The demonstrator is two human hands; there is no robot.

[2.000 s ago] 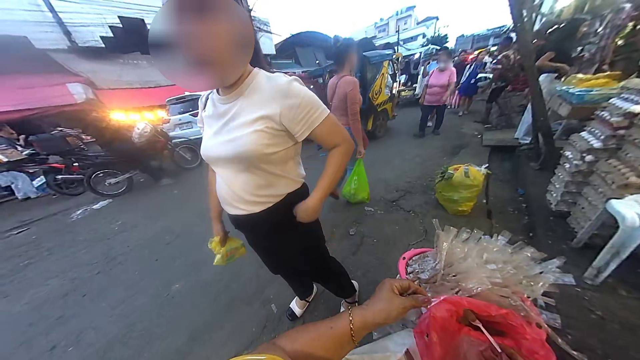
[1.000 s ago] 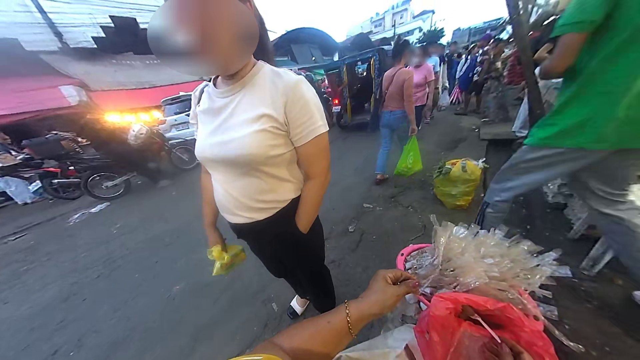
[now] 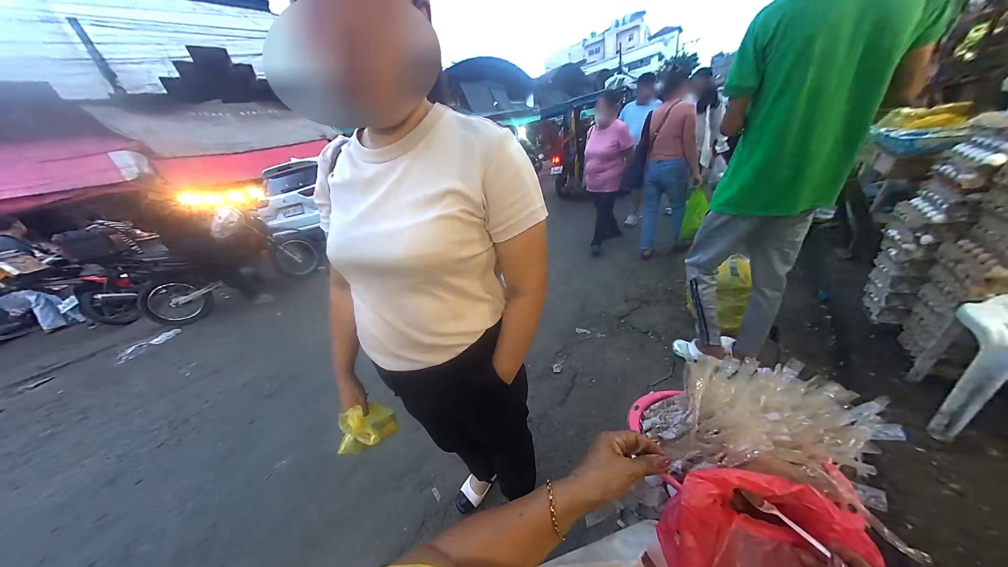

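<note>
My left hand (image 3: 626,465), with a gold-coloured bracelet on its wrist, has thumb and fingers close together at the left edge of many clear plastic packets (image 3: 756,417). Whether it grips one is unclear. The packets spread over a pink-rimmed container (image 3: 646,405). In front of them stands an open red plastic bag (image 3: 701,520) with a white plastic utensil (image 3: 791,528) slanting out of it, beside something brown. A small part of my right hand (image 3: 854,555) shows at the bottom edge by the utensil's handle; its grip is hidden.
A person in a white shirt (image 3: 425,236) stands close by with a yellow plastic bag (image 3: 368,429). Another in green (image 3: 819,110) stands beyond the packets, before a larger yellow bag (image 3: 732,291). Egg trays (image 3: 945,244) and a white plastic stool (image 3: 984,339) are at right; motorcycles (image 3: 177,299) at left.
The person in green, absent two seconds ago, came in at the right edge and now stands further left, beyond the packets. My left hand stays beside the packets.
</note>
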